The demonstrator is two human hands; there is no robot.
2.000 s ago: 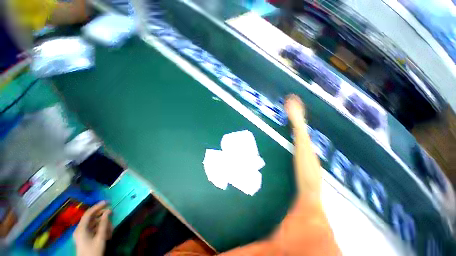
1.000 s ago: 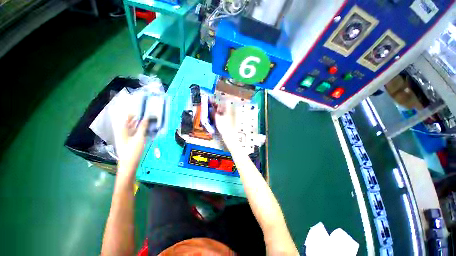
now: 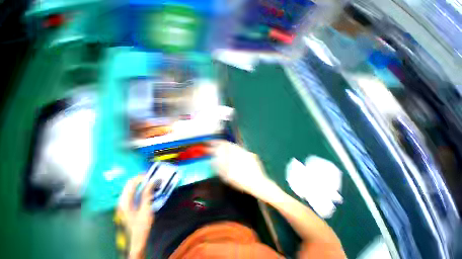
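Observation:
The picture is strongly blurred. My left hand (image 3: 137, 205) holds a panel (image 3: 161, 185) with a pale rim and dark markings, in front of the press table's near edge. My right hand (image 3: 230, 163) is at the right end of the front housing, beside the red buttons (image 3: 194, 152); its fingers are too blurred to tell whether they hold anything. The orange-brown fixture (image 3: 152, 130) shows at the left of the press bed. A pale, blurred shape (image 3: 141, 98) lies above it; I cannot tell what it is.
A black bin (image 3: 43, 152) with white sheets stands on the floor at left. White sheets (image 3: 316, 183) lie on the green bench (image 3: 268, 111) at right. Rows of blurred panels (image 3: 349, 136) run along the pale rail. The green number plate (image 3: 174, 29) is at the top.
The view has turned, and the press sits further left. My left hand has brought its panel from beside the bin to the table's front. My right hand has left the fixture for the button housing.

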